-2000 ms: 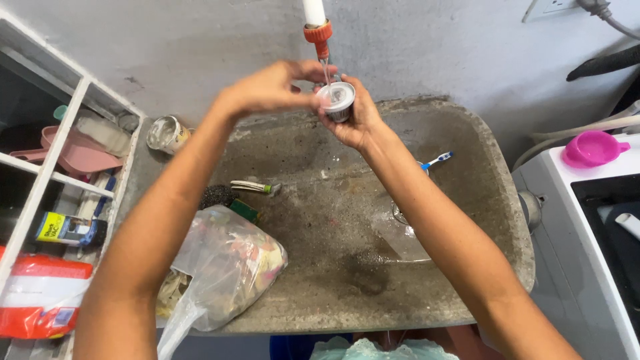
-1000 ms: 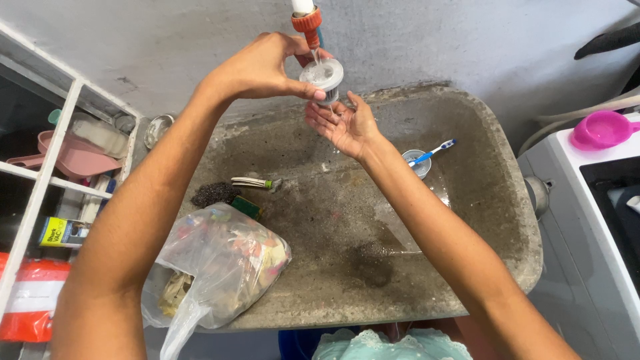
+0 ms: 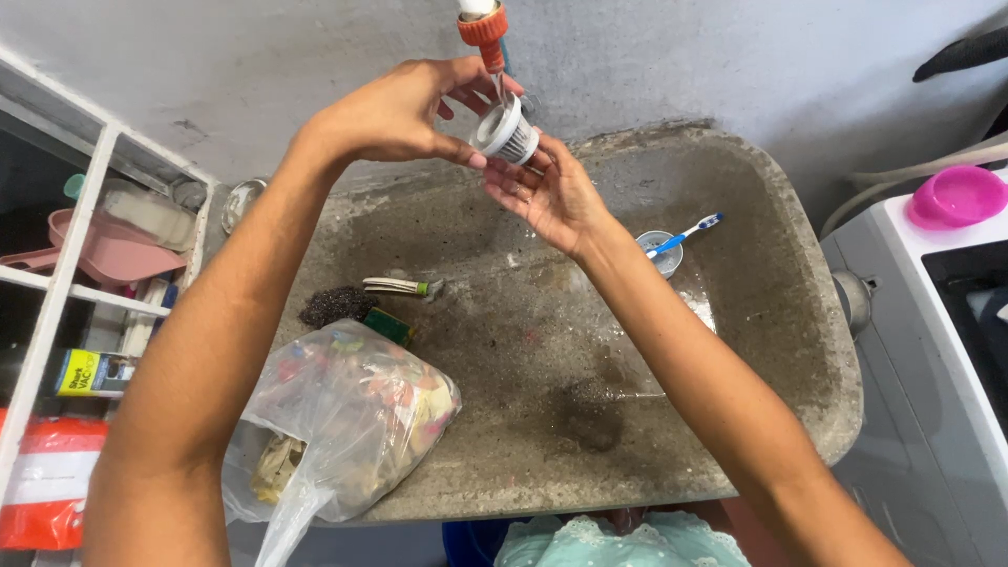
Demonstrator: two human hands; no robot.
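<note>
A small white pleated filter cartridge [image 3: 506,135], tilted with its round open rim up and to the left, is held under a thin stream of water from an orange tap nozzle [image 3: 485,38]. My left hand [image 3: 417,110] grips its rim between thumb and fingers. From below, my right hand [image 3: 547,189] touches its narrow end with spread fingertips, palm up. Further down, a blue and white toothbrush [image 3: 683,236] rests across a small round cup [image 3: 661,253] in the concrete sink, partly behind my right forearm.
The concrete sink [image 3: 819,346] holds a tied-looking clear plastic bag [image 3: 370,417], a dark scouring pad [image 3: 337,305], a green sponge [image 3: 388,326] and a short brush [image 3: 396,286]. A pink bowl [image 3: 957,197] sits on a white appliance at right. White-framed shelves [image 3: 59,291] stand at left.
The filter has gone from upright with its round face up to tilted on its side, its pleats now showing. My right forearm has uncovered more of the cup under the toothbrush since two seconds ago.
</note>
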